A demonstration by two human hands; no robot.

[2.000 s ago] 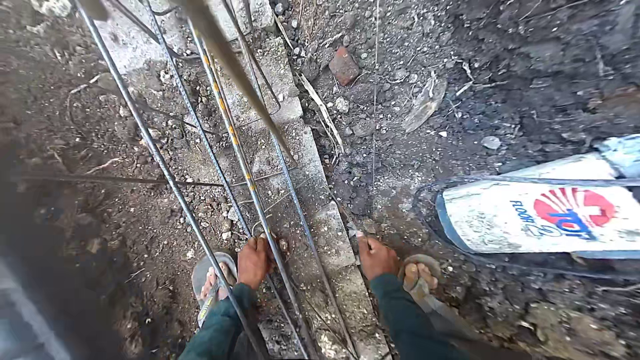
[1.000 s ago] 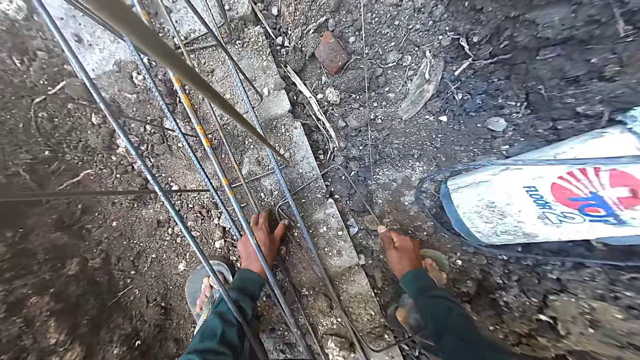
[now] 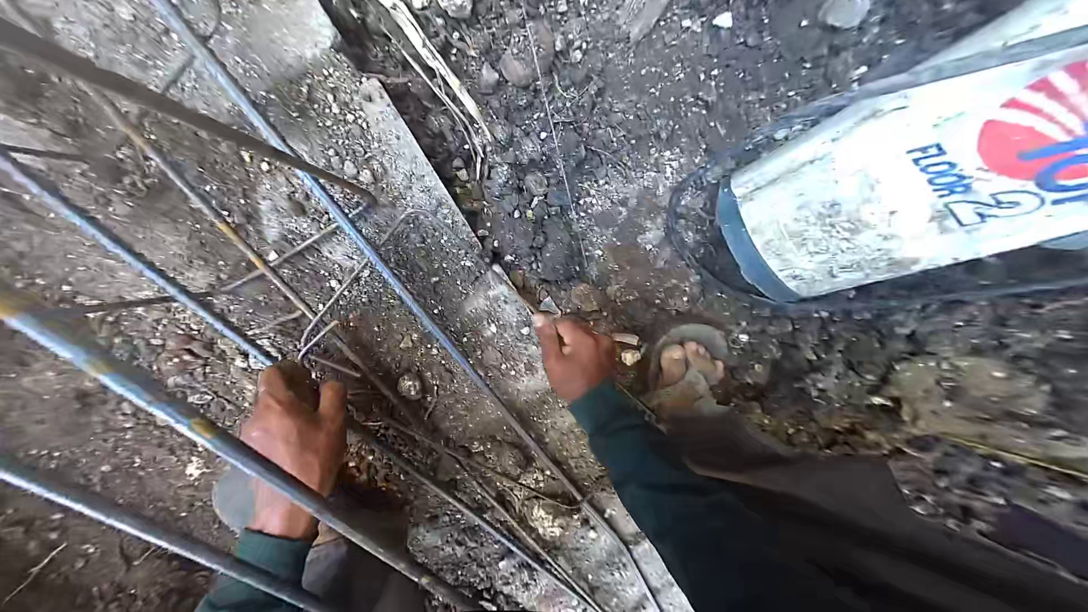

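Note:
My left hand (image 3: 293, 433) is at the lower left among long steel rebars (image 3: 442, 331), its fingers curled at one bar beside a bent wire stirrup (image 3: 348, 285); its grip is partly hidden behind another rebar (image 3: 161, 408). My right hand (image 3: 576, 355) is closed around a thin tool or rod (image 3: 517, 289), whose slim end points up and left over the edge of the concrete strip (image 3: 425, 178). What kind of tool it is cannot be told.
A white printed sack-like bundle (image 3: 884, 187) with a dark rim lies at the upper right. A thin string (image 3: 552, 127) runs over the rubble soil. Dry plant stalks (image 3: 438, 68) lie beside the concrete. My sandalled foot (image 3: 690, 365) stands right of my right hand.
My left hand was spread low beside the bent wire a second ago; its fingers are now curled at the bar. The thin rod in my right hand points up-left as before. The view has come closer.

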